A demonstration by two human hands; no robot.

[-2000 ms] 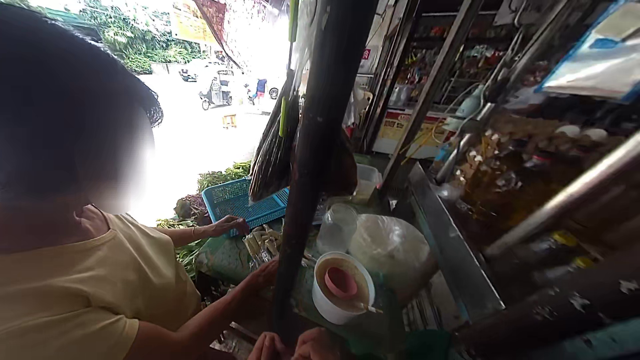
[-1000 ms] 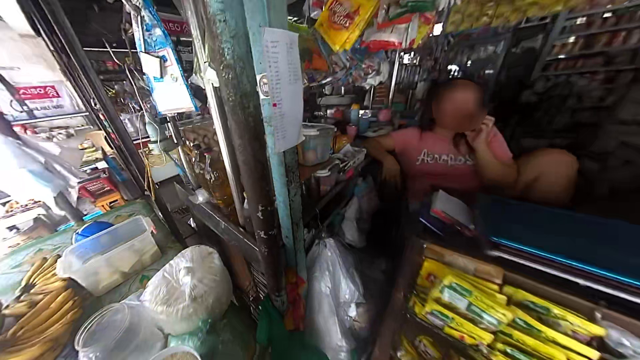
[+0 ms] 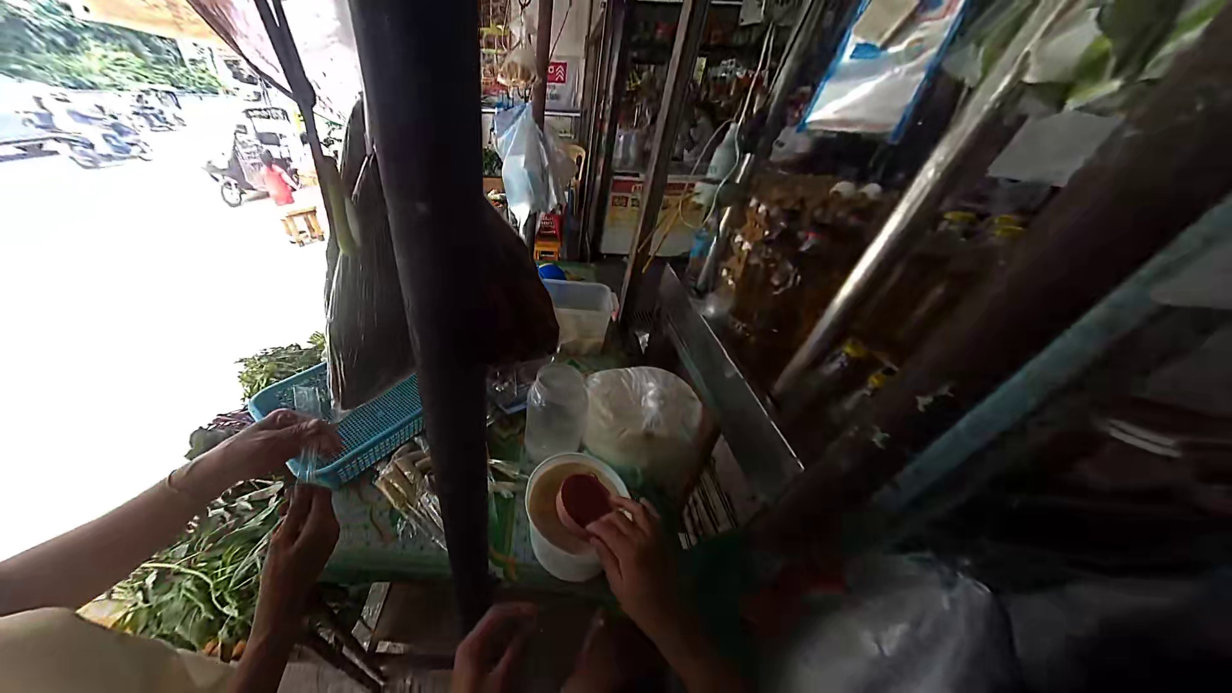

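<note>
My right hand (image 3: 630, 553) grips the rim of a small red cup (image 3: 584, 500), which sits tilted in a round white plastic tub (image 3: 568, 561) with light brown contents. At the bottom edge is my left hand (image 3: 493, 647), dark and blurred beside the foot of a dark post (image 3: 433, 289); whether it holds anything does not show. Behind the tub stand a clear plastic jar (image 3: 556, 412) and a knotted clear bag of pale contents (image 3: 643, 419). Packed clear plastic bags (image 3: 409, 486) lie left of the tub, past the post.
At left a co-worker's hands (image 3: 298, 481) hold a thin clear plastic bag by a blue plastic basket (image 3: 371, 433). Leafy greens (image 3: 207, 568) lie below. A dark plastic bag (image 3: 364, 308) hangs by the post. A metal rail (image 3: 731, 385) borders the table at right.
The view swung right to a seated person and back. Since the oldest frame, my right hand has moved from the bottom edge to the red cup, and the co-worker's hands have come together on a clear bag.
</note>
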